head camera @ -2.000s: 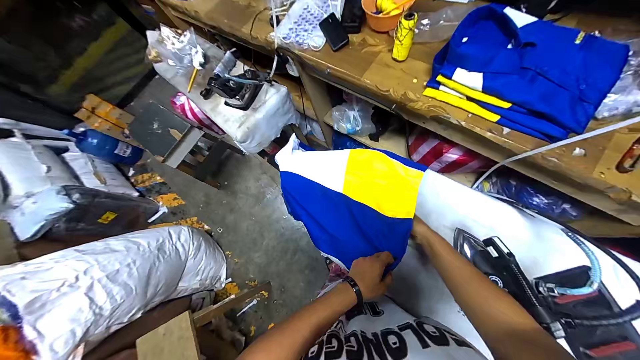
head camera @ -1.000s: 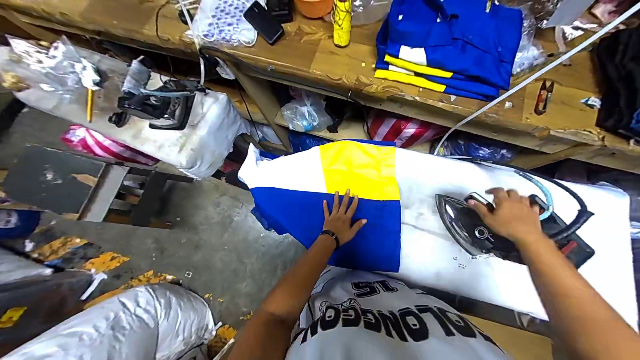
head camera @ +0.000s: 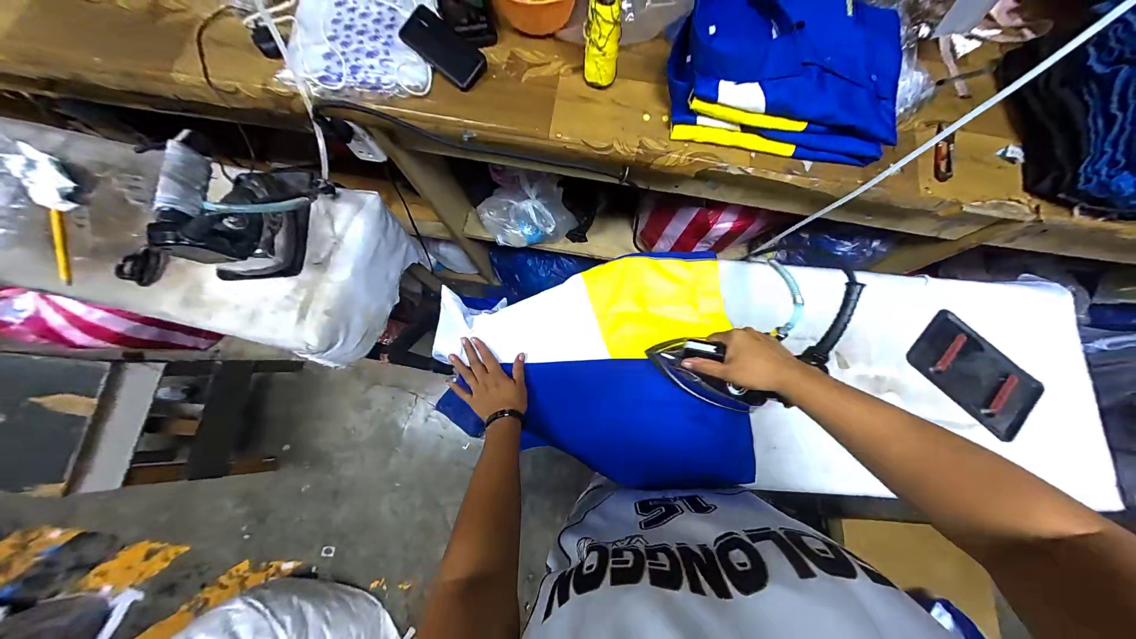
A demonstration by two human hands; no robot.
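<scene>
A blue, white and yellow fabric piece [head camera: 621,408] lies spread over the white padded ironing board [head camera: 834,444]. My right hand [head camera: 754,359] grips the handle of a corded iron [head camera: 706,377], whose soleplate rests on the fabric near the seam between yellow and blue. My left hand [head camera: 490,383] presses flat with fingers apart on the fabric's left part, across the white and blue. To the right of the iron, a dark iron rest [head camera: 974,374] with red strips lies on the board.
Behind stands a wooden table [head camera: 603,124] with folded blue garments [head camera: 790,71], a yellow bottle [head camera: 603,44] and a phone [head camera: 442,46]. A second iron [head camera: 257,222] stands on another padded board [head camera: 337,284] at left. A pale cord slants across the right side.
My right hand has taken hold of the iron and brought it left from its rest onto the fabric. My left hand has moved left along the cloth, which both hands held two seconds ago.
</scene>
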